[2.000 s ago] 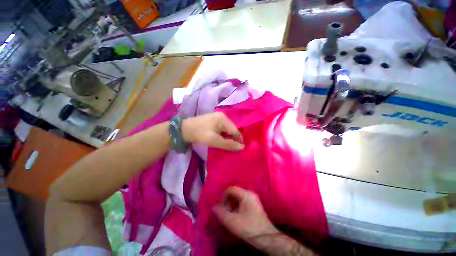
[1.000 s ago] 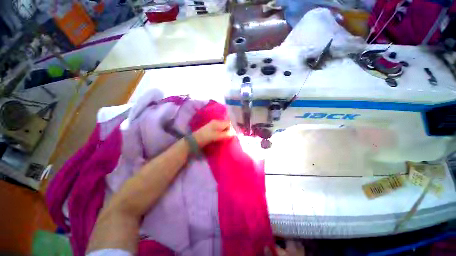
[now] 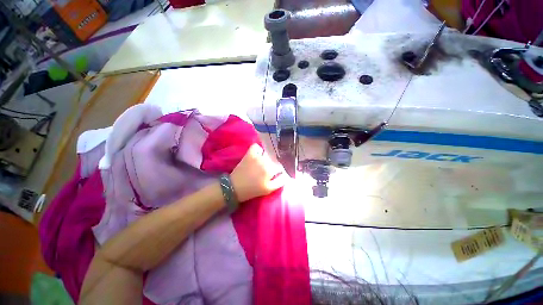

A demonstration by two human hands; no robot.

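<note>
The bright pink garment lies on the machine table, a long pink strip running from the needle area to the near edge. Its pale lilac wrong side is bunched to the left. My left hand pinches the pink cloth beside the brightly lit needle area, fingertips close to the take-up lever guard. Glare hides the needle and presser foot. The white JACK machine head stands to the right of the hand. My right hand is not in view.
Paper labels are stuck at the right of the machine bed. A bobbin winder sits at the far right. Another sewing machine is at the left, an orange box at the upper left. Blurred dark hairs cross the bottom.
The view has turned right and come closer to the machine. My left hand has moved with the cloth to the needle area. My right hand has left the picture; more lilac side shows.
</note>
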